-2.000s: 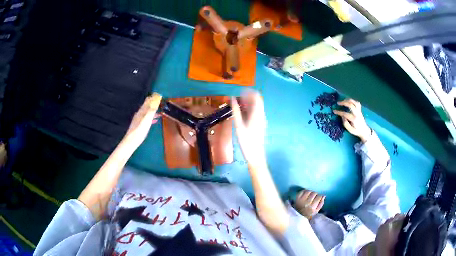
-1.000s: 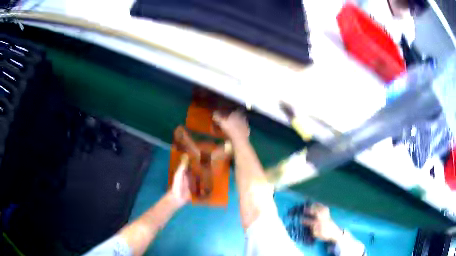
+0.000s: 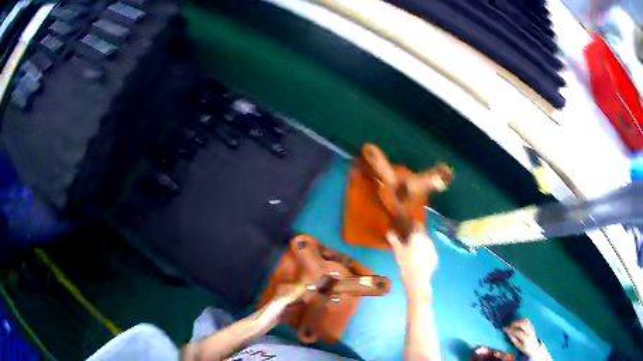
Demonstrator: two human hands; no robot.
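Note:
The near orange fixture [image 3: 338,310] lies tilted in the view, its three brown arms bare of black legs. My left hand [image 3: 278,309], with yellow on a finger, reaches to its centre, where a small dark spot shows; blur hides whether the fingers hold anything. The far orange fixture [image 3: 363,215] stands beyond it, also with bare arms. My right hand [image 3: 414,255] is at the near end of its lower arm. The fingertips are blurred, and I cannot tell if they grip it.
A black parts tray [image 3: 225,225] lies at left. The dark green strip [image 3: 261,63] runs behind. A pale arm [image 3: 504,227] reaches in from the right. Small black parts [image 3: 498,296] lie beside another person's hand [image 3: 523,335]. A red container [image 3: 613,88] is at upper right.
The black Y seen earlier on the near fixture is gone from it. My right hand has left the orange piece on the green strip; my left hand has moved from the far fixture to the near one.

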